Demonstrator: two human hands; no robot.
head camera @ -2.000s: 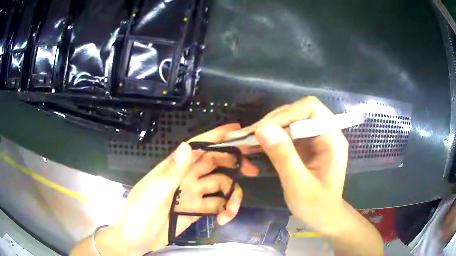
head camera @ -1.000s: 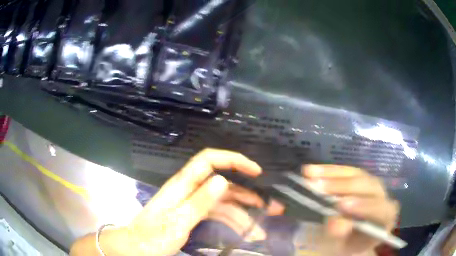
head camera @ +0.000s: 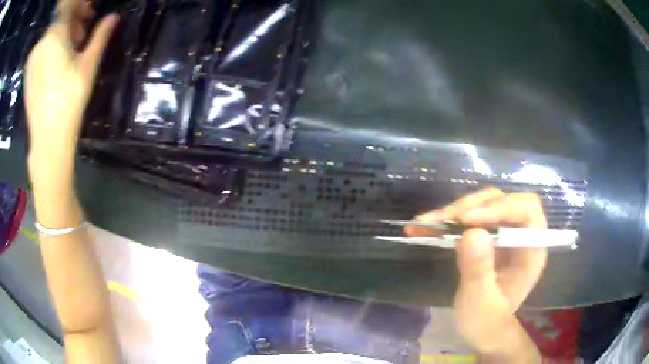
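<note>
My right hand (head camera: 498, 249) holds white-handled tweezers (head camera: 523, 237) between thumb and fingers at the right. Their two metal tips point left, spread apart, over a grey strip with rows of dark dots (head camera: 285, 206). The strip lies flat near the table's front edge. My left hand (head camera: 67, 60) is reached out over the left part of a shiny black tray (head camera: 245, 135) with rectangular pockets. Its fingertips are dark and partly cut off by the top edge, so what they touch or hold cannot be told.
The dark green table (head camera: 398, 64) has a curved front edge. Dark, shiny, thin pieces (head camera: 171, 174) lie along the tray's near side. My lap in blue jeans (head camera: 263, 320) is below the edge. Red items show on the floor side at far left and lower right.
My left hand has moved from the centre to the upper left, and the black frame is no longer seen in it. My right hand and the tweezers have swung level over the dotted strip.
</note>
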